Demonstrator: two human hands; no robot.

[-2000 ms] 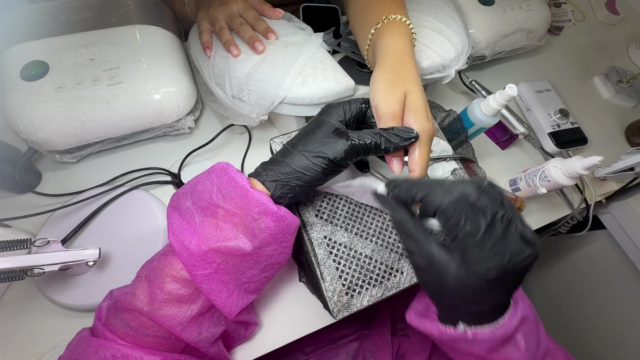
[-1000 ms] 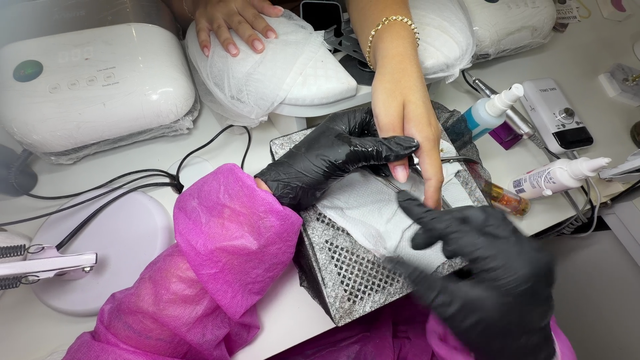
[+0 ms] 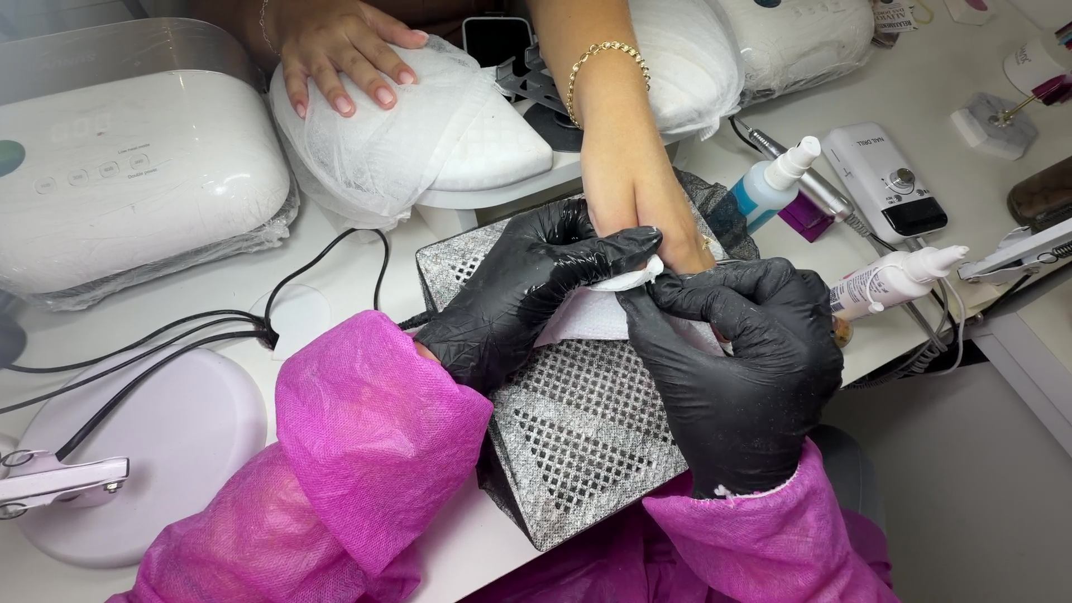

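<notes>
My left hand (image 3: 536, 285), in a black glove, holds the fingers of another person's hand (image 3: 632, 193), which wears a gold bracelet. Between thumb and fingers, my right hand (image 3: 745, 360), gloved too, pinches a white wipe (image 3: 632, 276) at that person's fingertips. The fingertips themselves are hidden by the wipe and gloves. Under my hands, a white paper towel (image 3: 586, 318) lies on a silver perforated nail dust collector (image 3: 578, 427). The person's other hand (image 3: 347, 54) rests palm down on a mesh-covered white pad (image 3: 402, 126).
A white nail lamp (image 3: 142, 167) stands at the left, near black cables and a round lilac base (image 3: 151, 452). To the right are a blue spray bottle (image 3: 766, 188), a nail drill unit (image 3: 888, 180), a drill handpiece (image 3: 808, 180) and a white nozzle bottle (image 3: 892, 280).
My right hand has moved up to the person's fingertips, where it now holds the wipe. The person's fingers, extended a second ago, are now largely covered by my gloves.
</notes>
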